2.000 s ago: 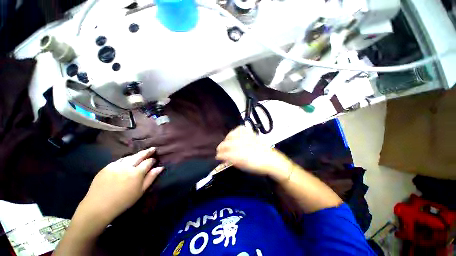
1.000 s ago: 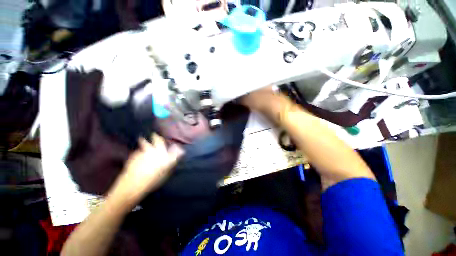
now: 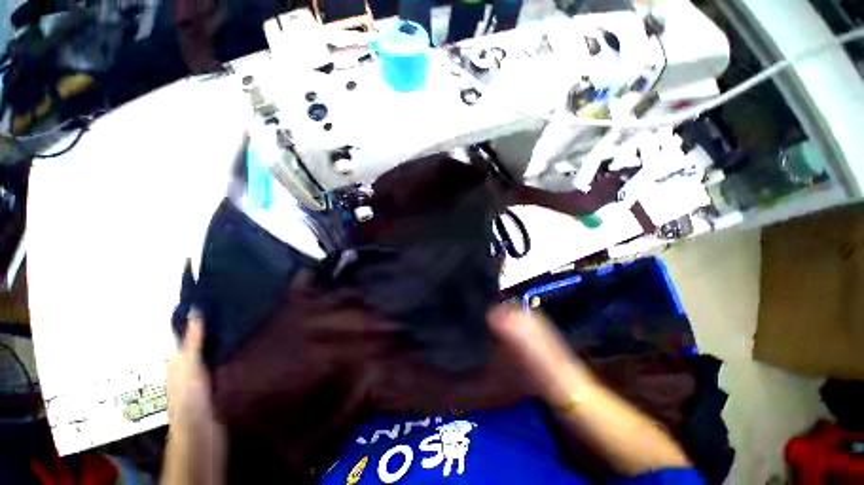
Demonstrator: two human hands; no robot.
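A large dark maroon-brown and black garment panel [image 3: 294, 350] is bunched in front of the sewing machine [image 3: 426, 114] and hangs over the table's front edge onto my lap. Part of it lies under the machine head. My left hand [image 3: 192, 374] is at the cloth's left edge, upright and blurred, with the cloth against its fingers. My right hand [image 3: 521, 336] is at the cloth's right edge, blurred, its fingertips partly hidden by the cloth. The presser foot area [image 3: 363, 210] is just behind the cloth; the needle cannot be made out.
Black-handled scissors [image 3: 513, 234] lie right of the cloth, with a green tool [image 3: 589, 221] and maroon strips [image 3: 568, 199] beyond. A light blue cap [image 3: 405, 59] stands on the machine head. A blue-rimmed bin [image 3: 675, 289] with dark pieces is below the table edge at right.
The cloth has moved off the left part of the white table and towards my lap. My right hand has come from behind the machine head to the front right. My left hand has moved left.
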